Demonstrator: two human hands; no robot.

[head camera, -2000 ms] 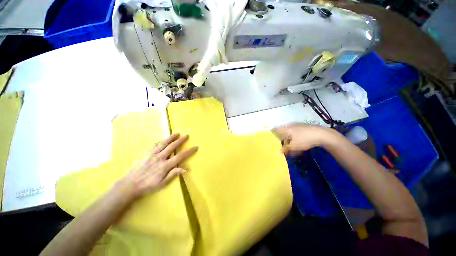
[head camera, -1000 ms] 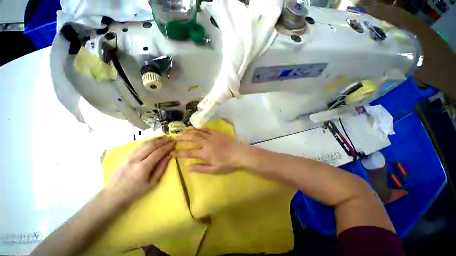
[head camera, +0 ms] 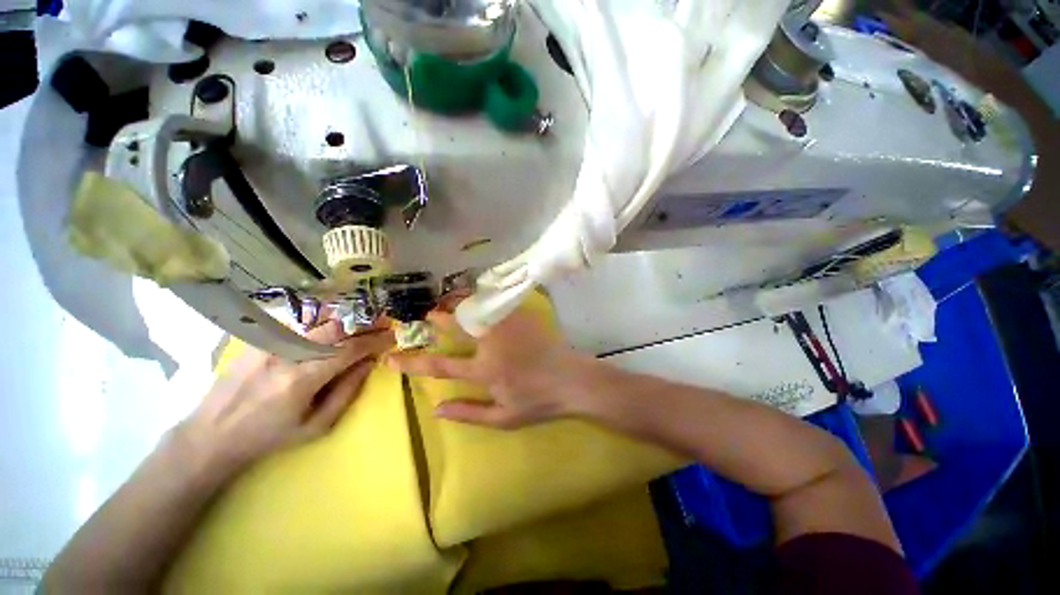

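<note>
The yellow panel (head camera: 337, 500) lies on the white table under the sewing machine head and hangs over its front edge. A dark centre seam (head camera: 416, 453) runs from between my hands toward my lap. My left hand (head camera: 273, 389) lies flat on the left half, fingertips close to the needle area. My right hand (head camera: 506, 372) lies on the right half, fingers spread beside the seam, its fingertips partly behind the head's lower parts. The presser foot and needle are hidden behind the head and fingers. The tension dial (head camera: 356, 251) is just above.
A white cloth wrap (head camera: 616, 140) hangs over the machine arm. A green-based clear bottle (head camera: 448, 58) stands above the head. A red-and-black tool (head camera: 819, 355) lies right of the machine. A blue bin (head camera: 971, 407) with red-handled tool (head camera: 921, 418) is at the right.
My right hand has come from the panel's right edge to the needle area, and my left hand has moved up there too. The view is closer to the machine head.
</note>
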